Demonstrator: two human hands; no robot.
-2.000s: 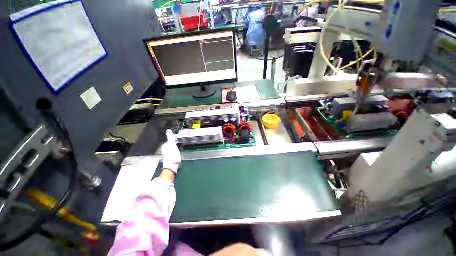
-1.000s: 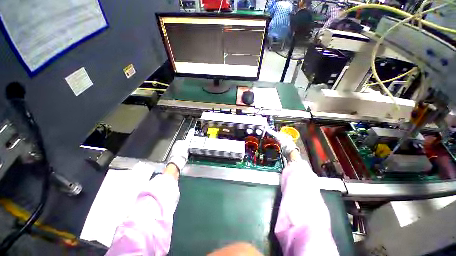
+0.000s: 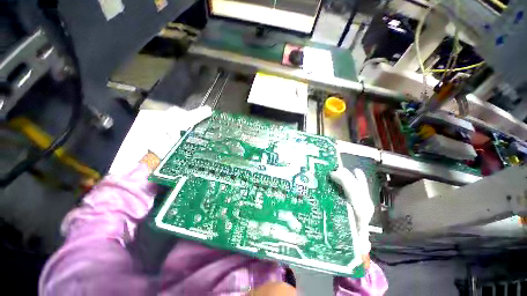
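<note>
A large green circuit board [image 3: 254, 191] is held up above the bench, tilted, with its solder side facing me. It shows silvery joints, bare metal areas and a white outline, with a stepped corner at its left. My left hand [image 3: 176, 124], in a white glove, grips the board's upper left edge. My right hand [image 3: 355, 196], also in a white glove, grips the right edge. The component side and the fingers beneath the board are hidden.
Behind the board are conveyor rails [image 3: 277, 70], a white sheet with a yellow edge [image 3: 278, 92] and a yellow ring-like cup [image 3: 334, 106]. Another board [image 3: 442, 141] sits at the right. A mouse [image 3: 296, 56] lies below the monitor [image 3: 266, 13]. A dark machine stands left.
The board has been lifted off the rails and turned solder side up, closer to me. Both hands moved with it. The white sheet between the rails is now uncovered.
</note>
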